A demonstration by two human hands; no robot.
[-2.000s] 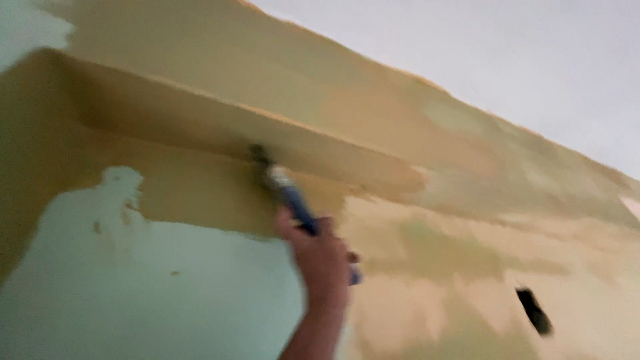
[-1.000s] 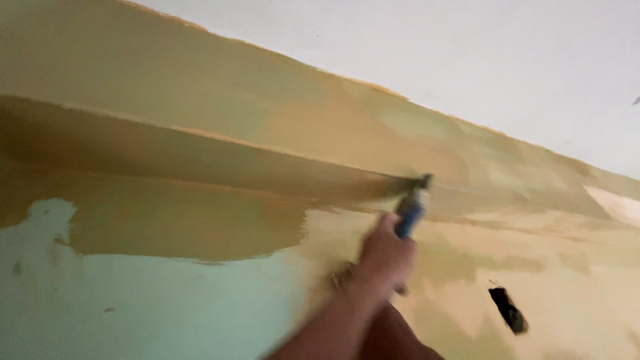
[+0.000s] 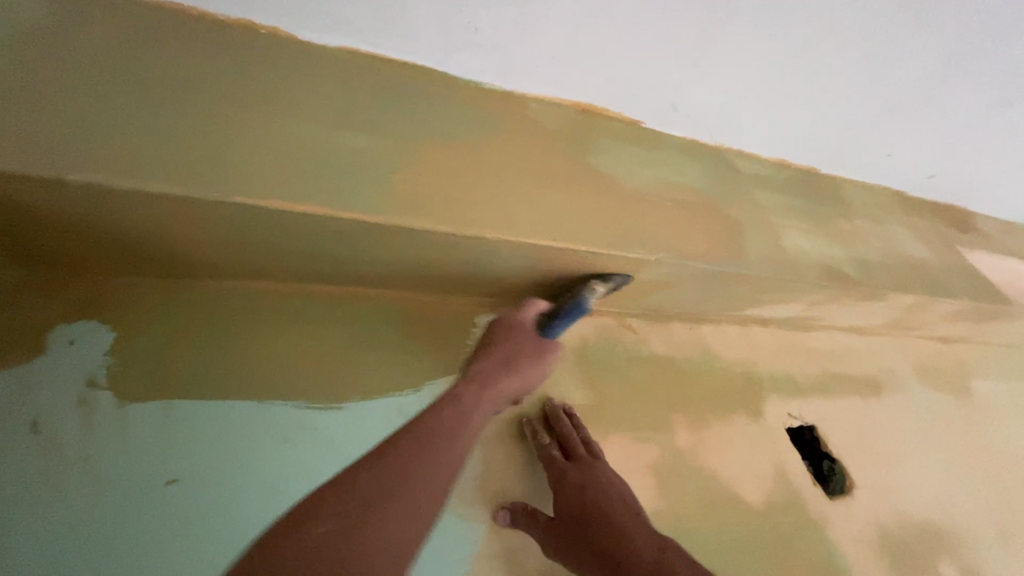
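My left hand (image 3: 516,352) is closed around the blue handle of a paintbrush (image 3: 566,314). The brush's dark bristles touch the underside of the painted ledge (image 3: 376,256), near its right part. Below and to the right, my right hand (image 3: 592,496) lies flat with fingers spread against the wall (image 3: 720,464), holding nothing. Olive-tan paint covers the ledge and the band above it, with patchy tan and peach tones on the right. A pale green wall area (image 3: 240,472) lies under an uneven paint edge.
A dark rectangular hole (image 3: 820,460) with rough edges opens in the wall at the right. The white ceiling (image 3: 760,72) meets the painted band along a slanting, ragged orange-tan line.
My left hand has carried the brush rightward along the ledge from its place two seconds ago. My right hand now shows plainly, resting on the wall.
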